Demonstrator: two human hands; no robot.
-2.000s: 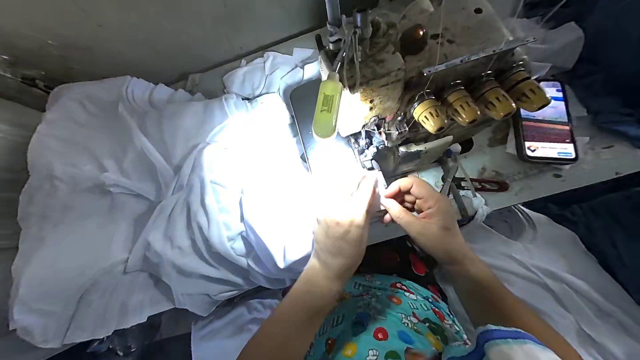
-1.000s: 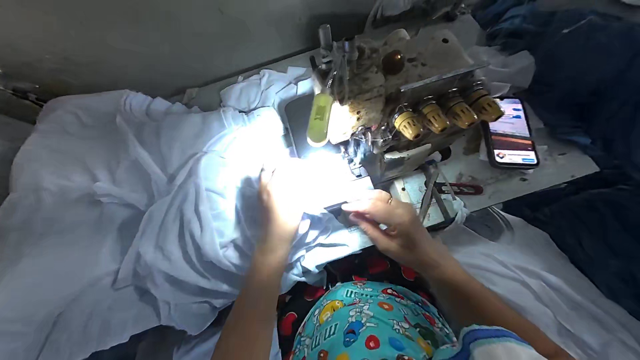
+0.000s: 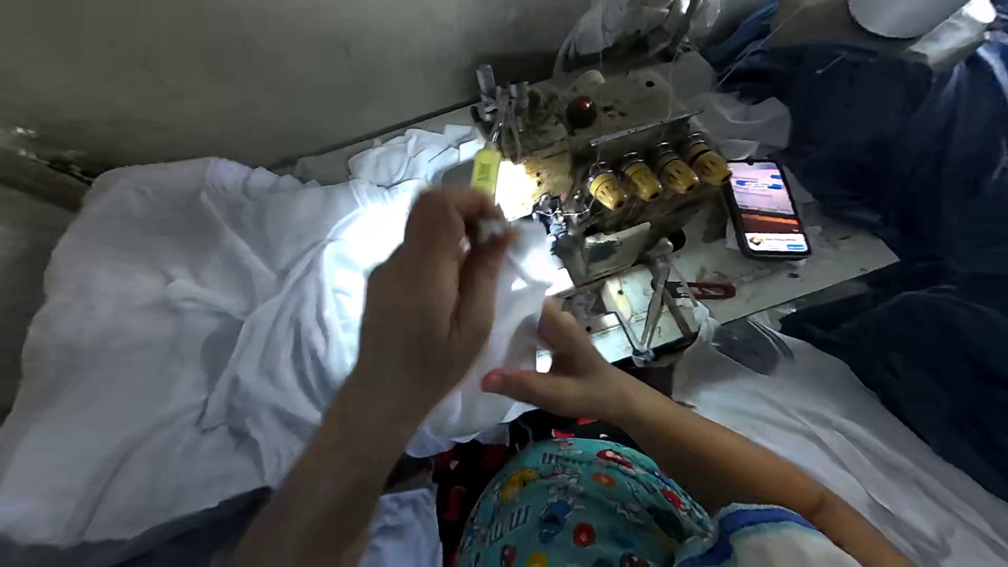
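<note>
In the head view my left hand (image 3: 433, 291) is raised in front of an overlock sewing machine (image 3: 622, 165), its fingers closed on a gathered bit of white fabric (image 3: 516, 315) that hangs down from them. Lower and to the right, my right hand (image 3: 567, 370) is beside the hanging cloth with thumb and index finger apart; whether it touches the cloth cannot be told. More white fabric (image 3: 189, 315) lies heaped to the left. Glare from the machine's lamp hides part of the cloth and the needle area.
A phone (image 3: 768, 209) with a lit screen lies right of the machine, near a red-handled tool (image 3: 701, 290). A yellow-green tag (image 3: 486, 169) hangs at the machine's left end. Dark blue fabric (image 3: 921, 276) is heaped at the right, above white cloth (image 3: 835, 417). A wall stands behind.
My left hand has risen from the lit cloth and now holds part of it up. My right hand's thumb and index finger have parted.
</note>
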